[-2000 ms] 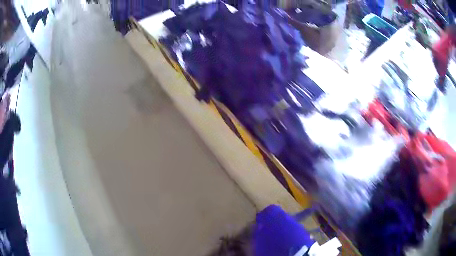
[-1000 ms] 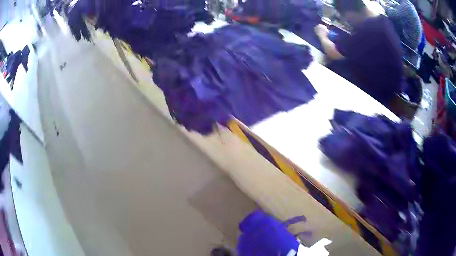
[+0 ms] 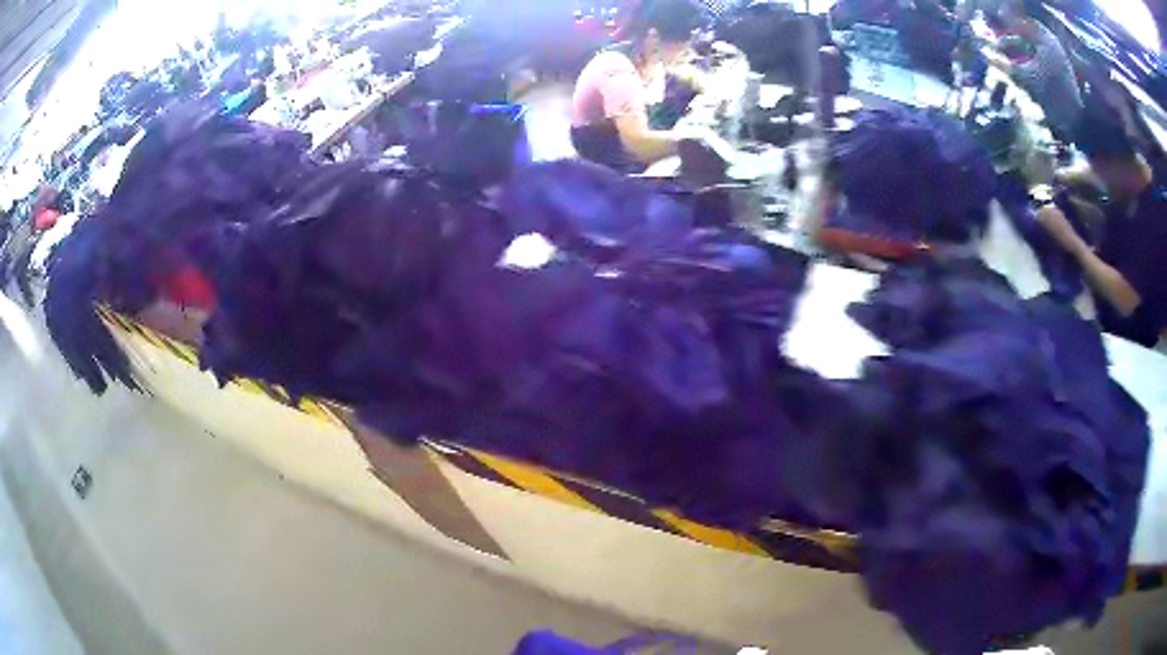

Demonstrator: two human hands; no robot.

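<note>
The violet-blue bundle of cut pieces [image 3: 582, 644] shows only as a thin strip at the bottom edge, right of the middle. Small white pieces show beside it at the same edge. The rest of the bundle is cut off. Neither my left hand nor my right hand is in the picture, so what holds the bundle is hidden. Long heaps of dark purple garments [image 3: 512, 320] lie on the table beside me and hang over its front edge. Another large purple heap [image 3: 1011, 448] droops lower at the right.
The table edge has yellow-black tape [image 3: 563, 493]. The pale floor [image 3: 294, 537] runs along it. Beyond the table, a person in a pink top [image 3: 612, 96] sits at work. Another person in dark clothing [image 3: 1133, 250] is at the right. A purple heap [image 3: 909, 179] sits above a red edge.
The view has turned and risen, bringing more garment heaps and people into sight. The bundle has dropped almost out of the bottom of the picture.
</note>
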